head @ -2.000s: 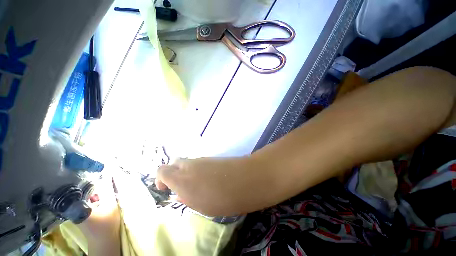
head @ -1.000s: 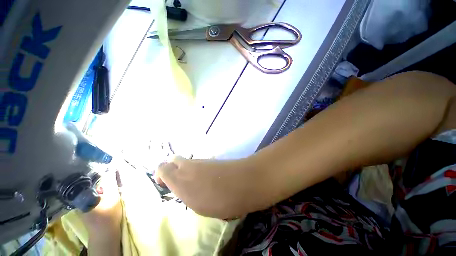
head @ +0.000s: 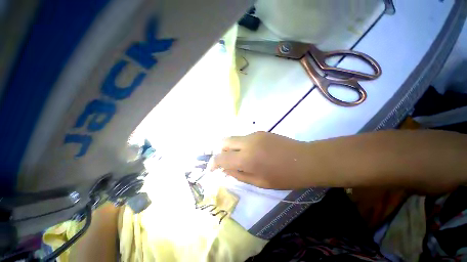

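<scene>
Yellow fabric [head: 235,245] lies gathered at the front of the machine bed. A narrow pale-yellow strip [head: 233,77] runs down from behind the machine arm into the glare. The shiny wire-looped binder attachment [head: 195,190] sits beside the needle area, which is lost in glare. My right hand [head: 261,158] is just above and right of it, fingers bent together; glare hides what they touch. A fine pale thread [head: 292,200] hangs over the table edge below this hand. My left hand [head: 106,217] is mostly hidden behind the machine head and glare; mainly its wrist shows over the cloth.
The JACK machine head [head: 110,87] fills the left. Large bronze-handled shears [head: 312,56] lie on the bed behind my right hand. A small bent wire piece [head: 243,65] lies near their blades. The ruler-marked table edge [head: 409,105] runs along the right.
The view has shifted, so the machine head fills more of the left. My right hand has lifted from the binder attachment, exposing its wire loops. The pale thread now shows.
</scene>
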